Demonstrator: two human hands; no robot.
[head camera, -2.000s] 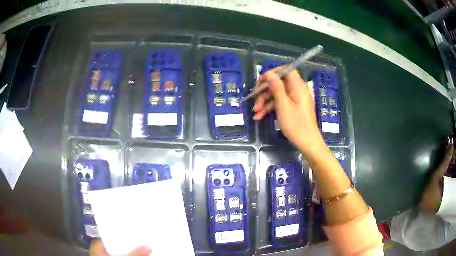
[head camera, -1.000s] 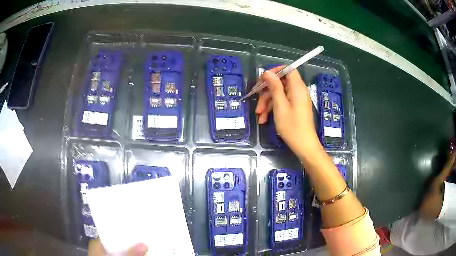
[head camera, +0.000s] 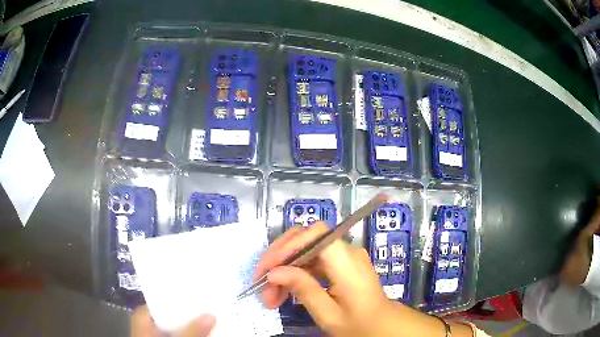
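Observation:
My left hand (head camera: 199, 325), cut off by the bottom edge, holds a white label sheet (head camera: 191, 273) over the lower left of the tray. My right hand (head camera: 329, 283) holds dark-looking tweezers (head camera: 316, 247), their tips at the sheet's surface. Any sticker at the tips is too small to tell. A clear blister tray (head camera: 263, 172) holds blue-purple phones in two rows, such as the upper middle phone (head camera: 316, 112). The sheet and my right hand partly hide the lower left and lower middle phones.
A black smartphone (head camera: 58, 66), white sheets (head camera: 25, 172) and a thin white pen (head camera: 12, 103) lie at left. A pale rail (head camera: 454, 41) runs behind the tray. Another person's arm (head camera: 582, 253) shows at the right edge.
My right hand with the tweezers has moved from the upper middle phone down and left to the sheet. The whole view has shifted, with the tray higher and slightly right.

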